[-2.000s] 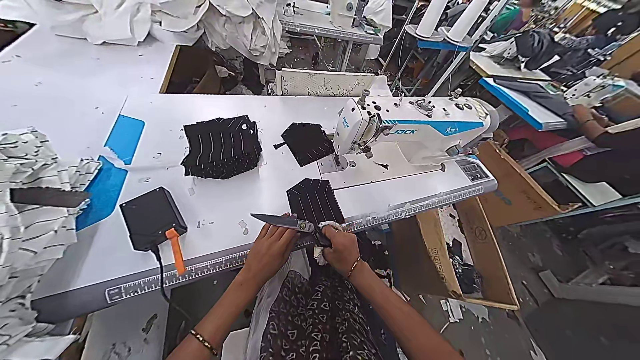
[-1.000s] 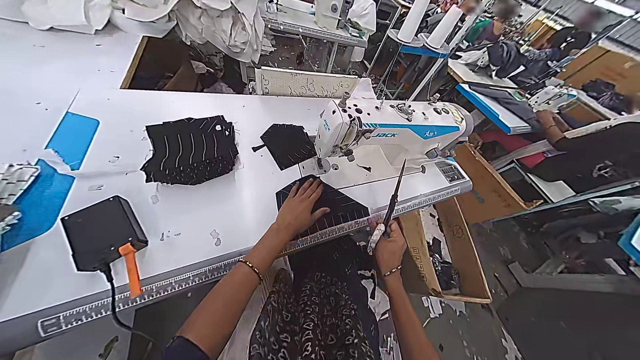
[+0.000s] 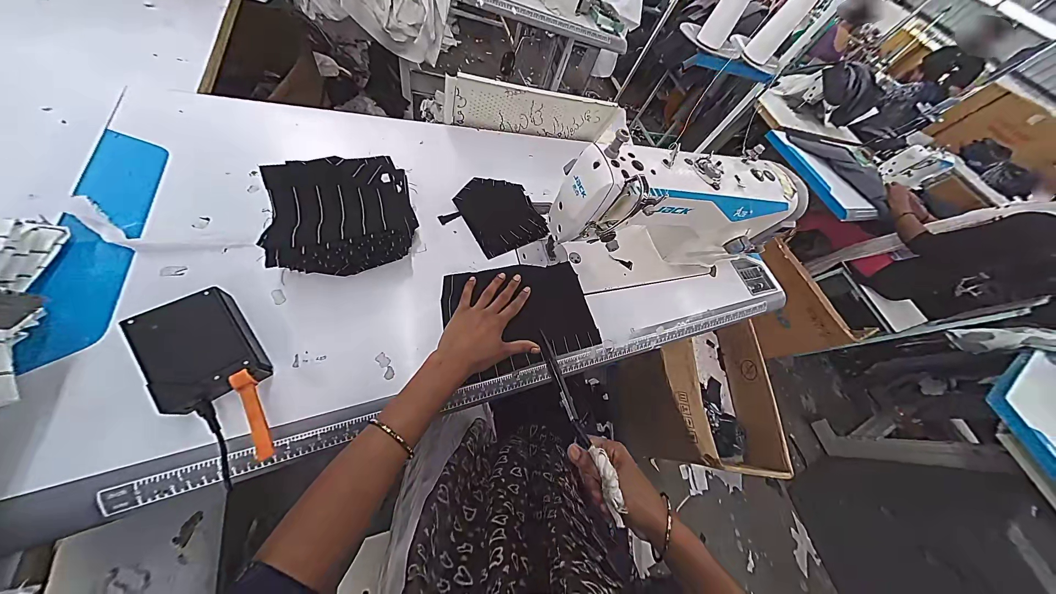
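Observation:
My left hand (image 3: 487,322) lies with spread fingers on a black fabric piece (image 3: 561,297) at the table's front edge. In my right hand (image 3: 615,487) is a pair of scissors (image 3: 563,384) with white wrapping at its handle; the blades point away from me and reach the fabric's front edge. Behind this piece, a smaller black fabric piece (image 3: 499,214) lies beside the needle area of a white Jack sewing machine (image 3: 676,198). Farther left sits a stack of black fabric pieces (image 3: 338,214) with pale lines.
A black box (image 3: 194,351) with an orange strip and a cable stands at the left. A measuring tape (image 3: 330,431) runs along the table's front edge. Below the machine is a cardboard box (image 3: 742,404) with scraps. Another person's arm (image 3: 907,210) shows at the right.
Two seconds ago both hands were together at the scissors; my left hand then moved onto the fabric. Since one second ago, the scissors have come down and left from beside the machine to the fabric's edge.

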